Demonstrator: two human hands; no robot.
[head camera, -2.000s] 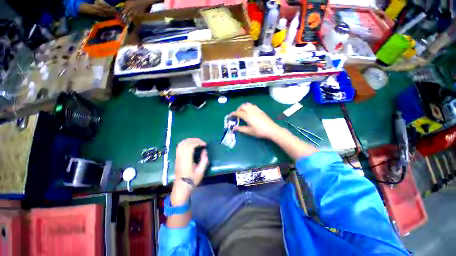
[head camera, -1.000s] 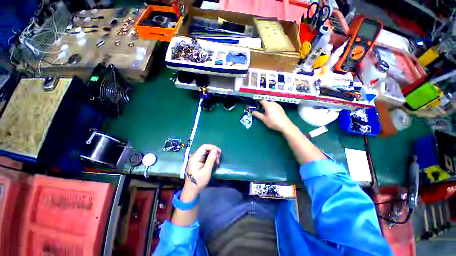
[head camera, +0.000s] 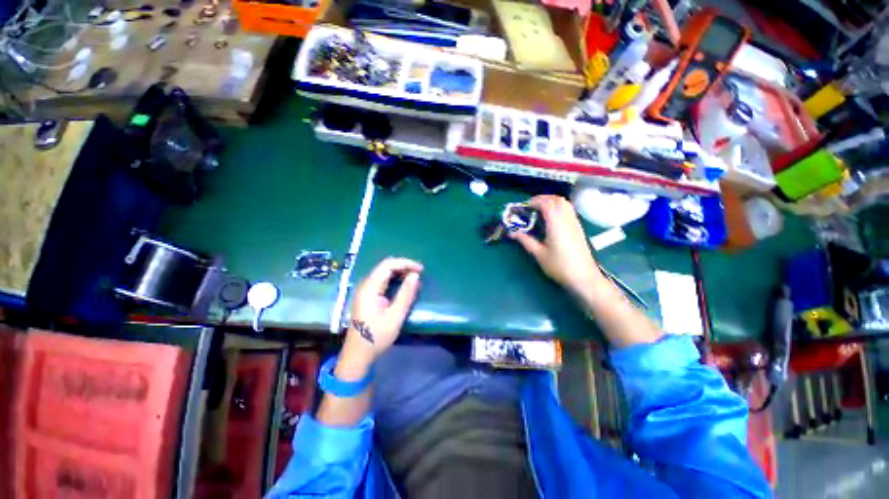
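Note:
My right hand (head camera: 563, 244) holds a small silver-rimmed, rounded piece with a dark part, likely a watch case (head camera: 518, 217), between thumb and fingers over the green mat (head camera: 458, 278). A small dark bit shows just left of it, too blurred to name. My left hand (head camera: 383, 297) is over the mat near the white strip (head camera: 358, 244), fingers curled towards the thumb. A dark spot shows between them; I cannot tell if it is a held part or a gap.
A compartment organizer (head camera: 585, 168) and blue bin (head camera: 685, 222) stand behind. White paper (head camera: 678, 302) and thin tweezers (head camera: 624, 286) lie right. A wire spool (head camera: 166, 273), round white piece (head camera: 262, 295) and small metal parts (head camera: 314, 263) lie left. A parts tray (head camera: 517, 352) is before my lap.
The view has shifted. My right hand, earlier at a shiny clear-and-dark item, now holds the silver-rimmed piece clearly above the mat. My left hand's fingers have opened slightly since one second ago.

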